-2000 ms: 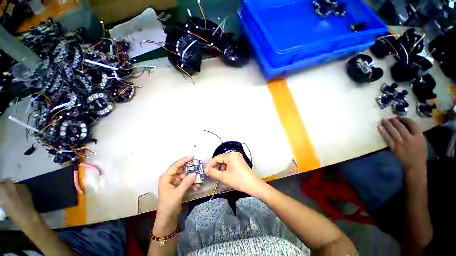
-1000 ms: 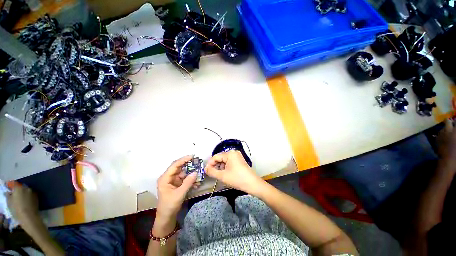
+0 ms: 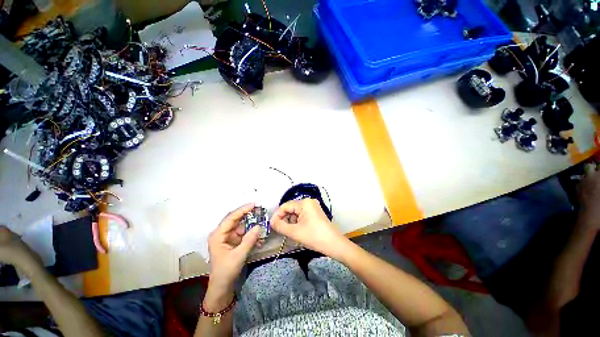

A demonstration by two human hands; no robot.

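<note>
My left hand (image 3: 230,238) holds a small silver-black camera module (image 3: 257,222) between thumb and fingers, near the bench's front edge. My right hand (image 3: 299,222) is just right of it, with thumb and index finger pinched together at the module's right side. Whatever the fingertips pinch is too small to tell. A round black dome housing (image 3: 306,192) sits on the bench behind my right hand, partly hidden by it. A thin dark wire rises from near the housing, and a yellowish wire hangs below my right hand.
A tangled pile of ring boards (image 3: 90,168) lies left, by pink-handled pliers (image 3: 99,233) and a black mat (image 3: 74,246). Black housings (image 3: 247,62) and stacked blue bins (image 3: 414,39) stand behind. Modules (image 3: 516,129) and housings (image 3: 479,89) lie right. Neighbours' arms (image 3: 41,280) show at both sides.
My hands and the module have hardly moved. The right neighbour's hand has withdrawn from the bench. The left neighbour's hand has shifted, and a pale sheet now shows beside the black mat.
</note>
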